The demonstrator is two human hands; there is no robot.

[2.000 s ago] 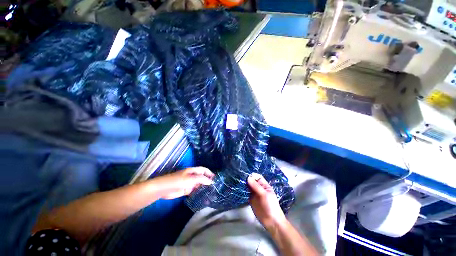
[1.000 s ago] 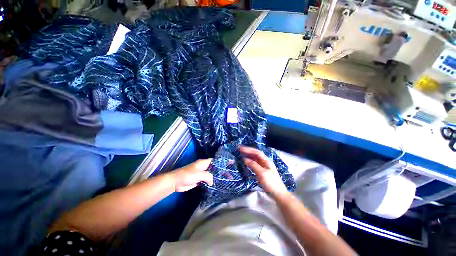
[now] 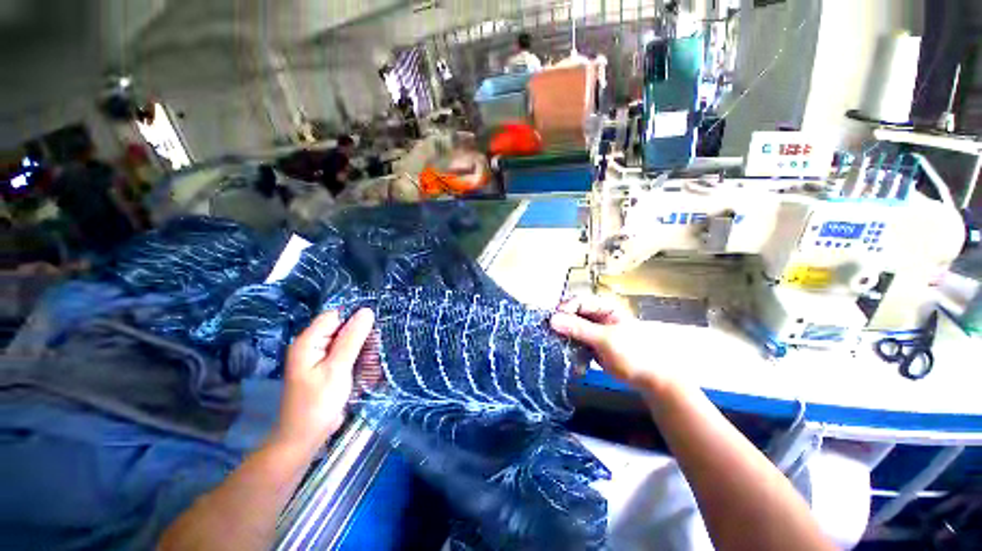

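The dark navy garment (image 3: pixel 463 355) with pale blue-white broken lines is spread between my two hands. My left hand (image 3: pixel 328 371) pinches its upper edge at the left, with fingers partly behind the cloth. My right hand (image 3: pixel 603 339) pinches the edge at the right. The edge runs nearly straight between them, and the cloth hangs below toward my lap. More of the garment lies heaped behind and to the left, with a white paper slip (image 3: pixel 288 259) on it.
A white sewing machine (image 3: pixel 700 231) stands on the blue-edged table (image 3: pixel 689 350) at right, with black scissors (image 3: pixel 908 350) and a blue-handled tool (image 3: pixel 773 347). Blue-grey cloth (image 3: pixel 118 377) lies at left. A person (image 3: pixel 524 54) is in the far background.
Both hands have risen from my lap and moved apart, spreading the garment between them. The view has tilted up to show the workshop. The small white label no longer shows.
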